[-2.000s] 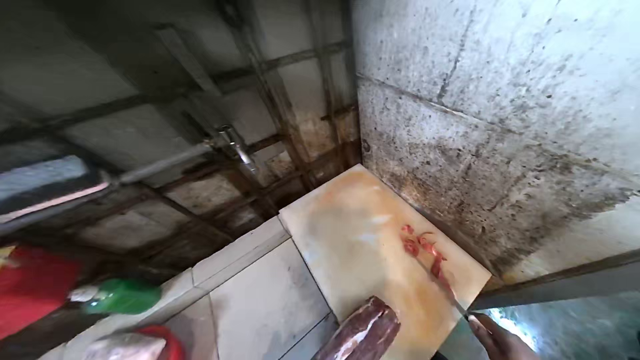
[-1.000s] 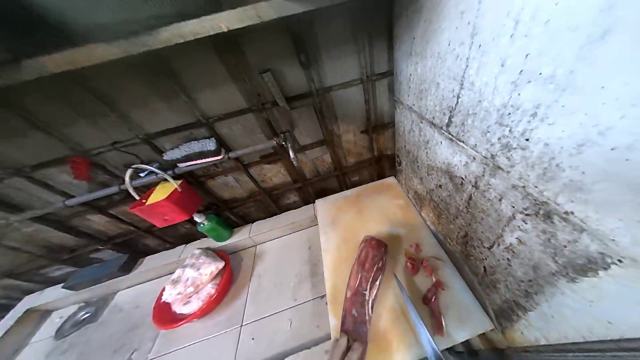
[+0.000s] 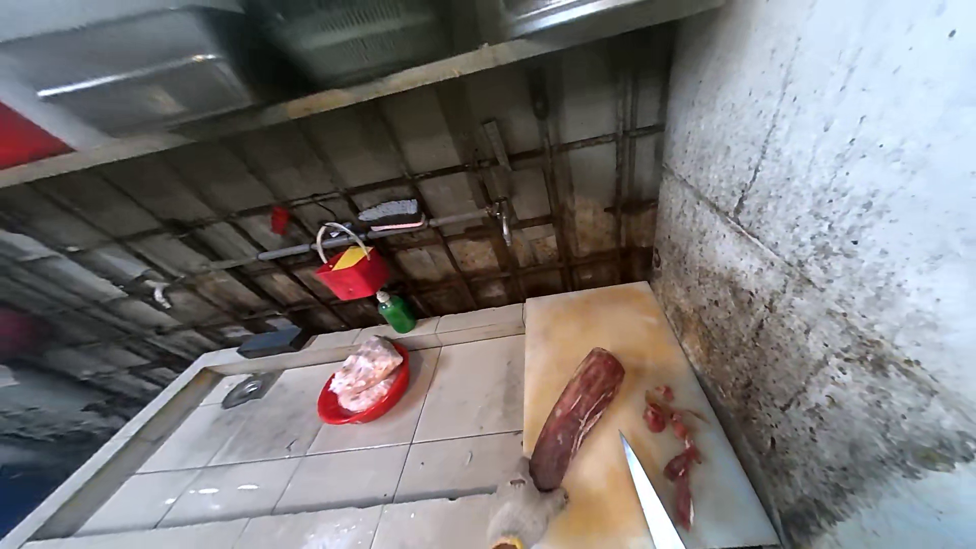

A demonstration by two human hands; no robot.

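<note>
A long piece of dark red meat (image 3: 578,415) lies on a stained cutting board (image 3: 587,320) at the lower right. My left hand (image 3: 524,507) is at the near end of the meat, its fingers on it. To the right of the meat a knife blade (image 3: 646,488) points up over the board; its handle and my right hand are below the frame. Small red meat trimmings (image 3: 679,457) lie on the board's right side.
A red plastic bowl (image 3: 400,389) with pale meat stands on the tiled counter (image 3: 473,393). Behind are a green bottle (image 3: 396,313), a hanging red basket (image 3: 354,276), a brush (image 3: 393,215) and a tap (image 3: 503,221). A stained wall (image 3: 801,305) borders the board.
The knife was at the trimmings two seconds ago and is now between them and the meat. My left hand has come into view at the meat. The view has shifted to show more counter.
</note>
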